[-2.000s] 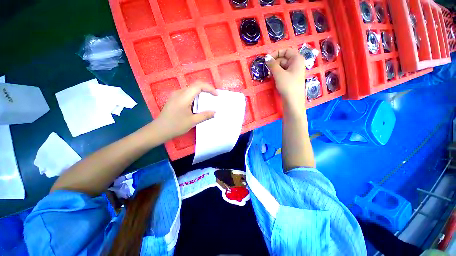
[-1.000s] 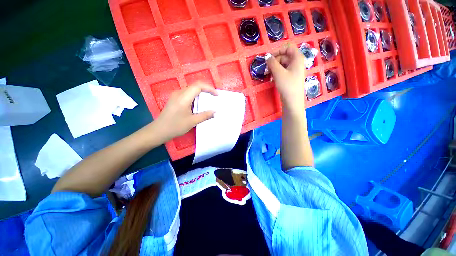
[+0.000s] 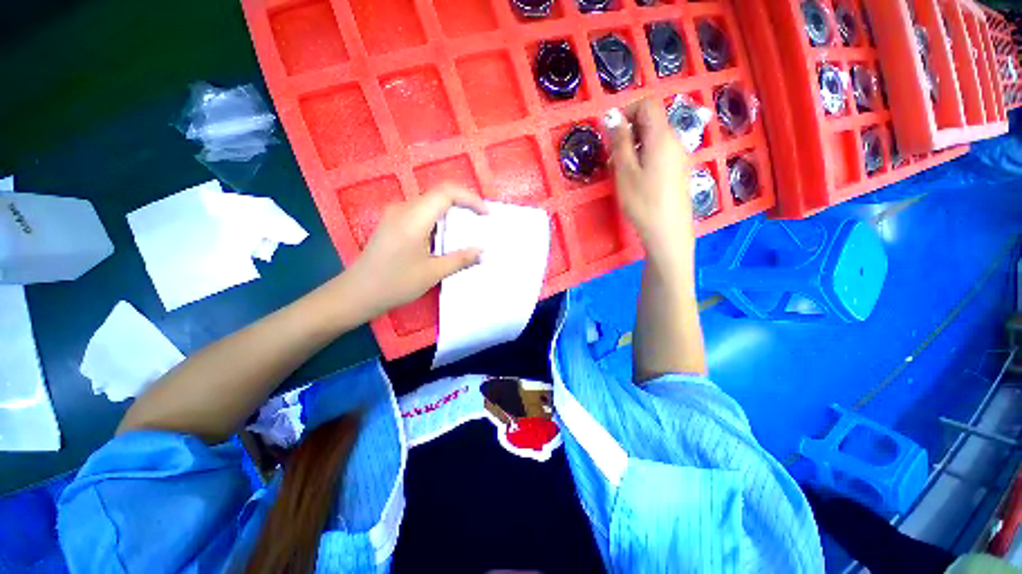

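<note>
My left hand [image 3: 409, 252] grips a white sheet [image 3: 493, 280] that hangs over the near edge of the red-orange compartment tray [image 3: 387, 327]. My right hand [image 3: 656, 185] is over the tray, its fingertips just right of a bagged black round part [image 3: 582, 153] in a pocket. A small white piece or fingertip cover [image 3: 614, 118] shows at its thumb; I cannot tell which. My fingers partly hide the pockets behind. Another bagged part [image 3: 686, 121], silvery, sits just right of my fingers. Several bagged parts fill the tray's right columns; left pockets are empty.
Torn white papers [image 3: 207, 241], crumpled clear film [image 3: 228, 121] and a whitish bottle-like object [image 3: 50, 238] lie left on the dark green bench [image 3: 101, 107]. More red-orange trays [image 3: 798, 135] stand right. Blue stools [image 3: 841, 275] stand on the blue floor.
My right hand has drawn back from the black part, slightly up and right, uncovering it. My left hand and the sheet have not visibly moved.
</note>
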